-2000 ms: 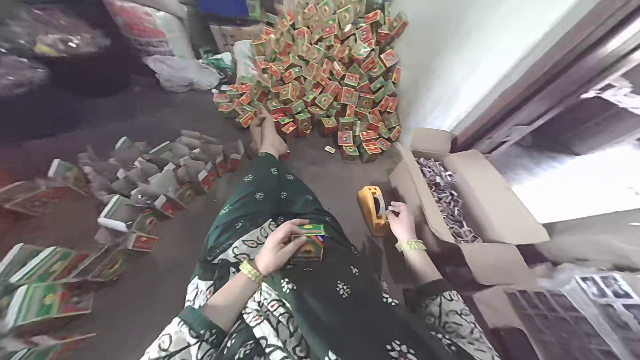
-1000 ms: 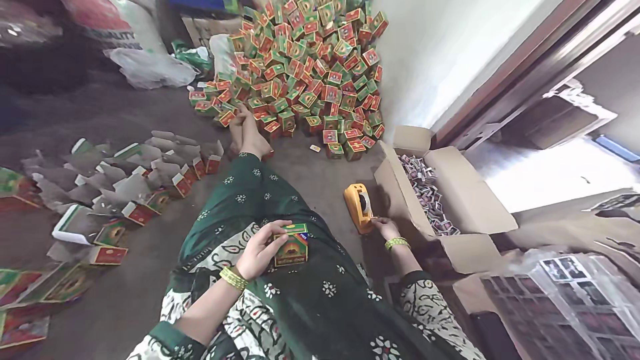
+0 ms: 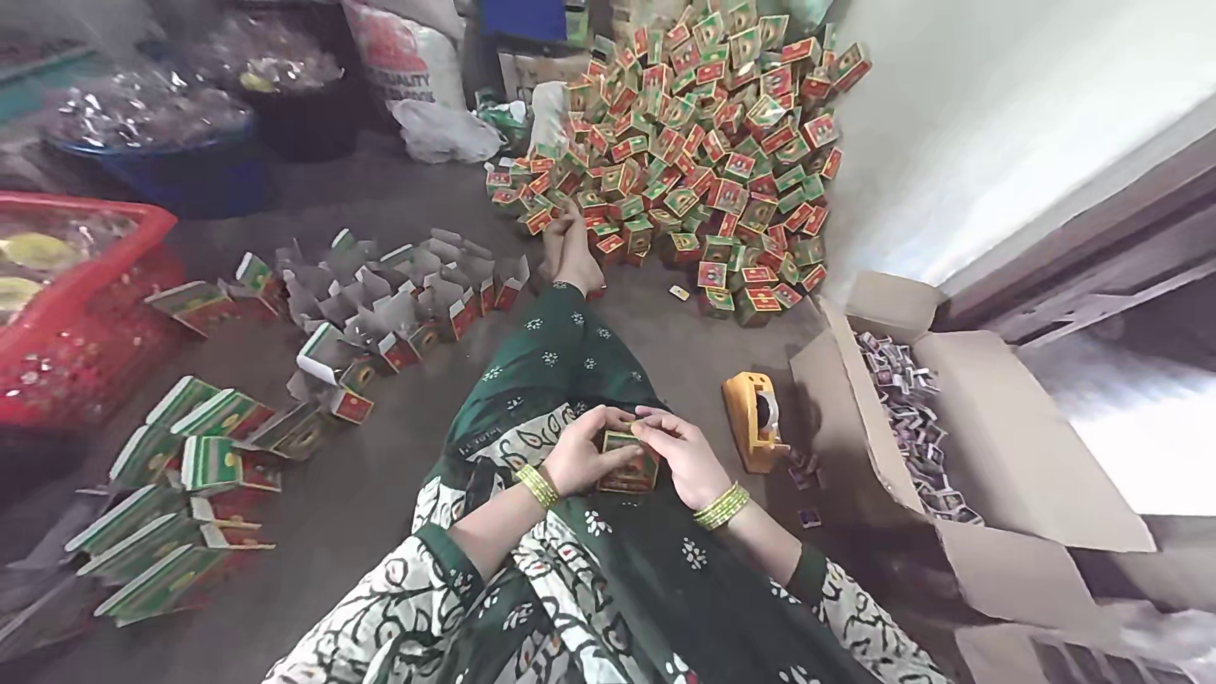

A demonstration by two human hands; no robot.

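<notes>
A small green and red printed carton point(image 3: 629, 465) rests on my lap on dark green patterned cloth. My left hand point(image 3: 591, 450) is closed around its left side and top edge. At the carton's upper right, my right hand point(image 3: 682, 454) touches the top edge with its fingertips; whether tape is between them cannot be told. A yellow tape dispenser point(image 3: 753, 423) with a roll stands on the floor to the right of my lap. Beyond it an open cardboard box point(image 3: 869, 418) holds many small packets point(image 3: 907, 418).
Beyond my feet lies a large heap of cartons point(image 3: 712, 142) against the white wall. Open-topped cartons point(image 3: 380, 294) stand on the left, with flat ones point(image 3: 152, 532) nearer. A red plastic basket point(image 3: 104, 313), a blue tub point(image 3: 190, 171) and white sacks point(image 3: 408, 57) are at the back left.
My right hand has moved left from the tape dispenser to the carton on my lap. My left hand has stayed on the carton. The view has shifted, showing more at the left.
</notes>
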